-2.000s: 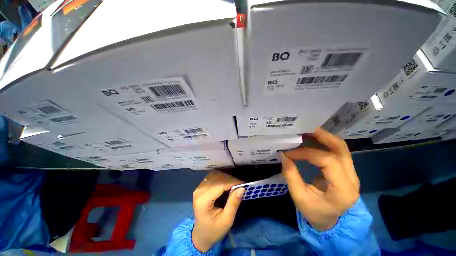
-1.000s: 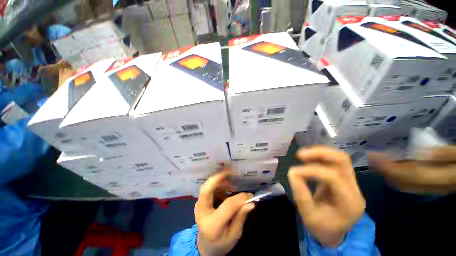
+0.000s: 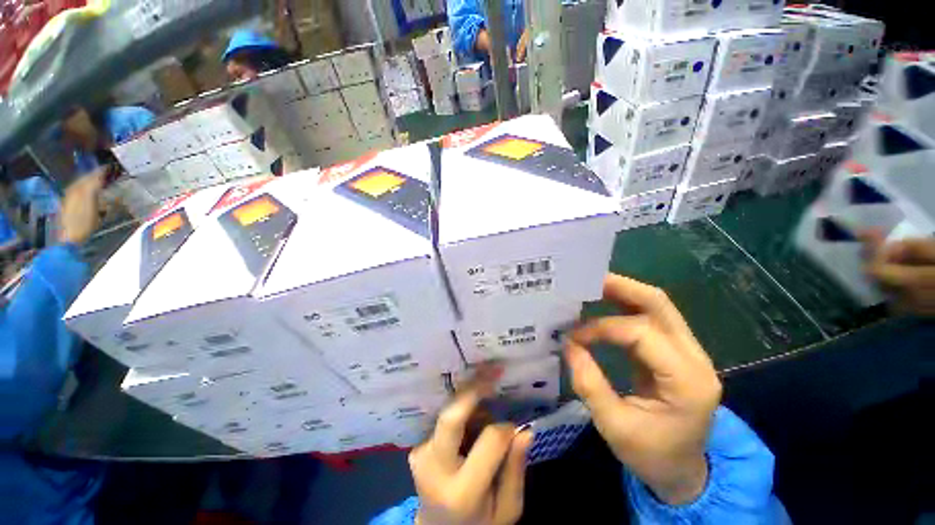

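White BQ phone boxes (image 3: 528,220) with keypad phone pictures on top stand stacked in front of me, labelled ends facing me. My left hand (image 3: 472,456) pinches a sheet of blue dot stickers (image 3: 557,433) low in front of the stack. My right hand (image 3: 656,385) is at the right column, thumb and index fingertips close together at the end of the second box down. A small dark blue dot (image 3: 558,336) shows at these fingertips, right of the barcode label (image 3: 518,336). Whether it is stuck down is too blurred to tell. A lower box end also shows a dot.
Dotted box stacks (image 3: 656,113) stand at the back right on the green bench (image 3: 707,277). At the far right another person's hand (image 3: 902,269) is at blurred boxes (image 3: 861,220). A blue-sleeved arm (image 3: 46,318) reaches in at left. More boxes and people are behind.
The view has lifted, showing more bench. The dotted boxes beside my stack at right have moved away rightward with another person's hand. My right fingertips have come to the box end; the sheet's dots show again.
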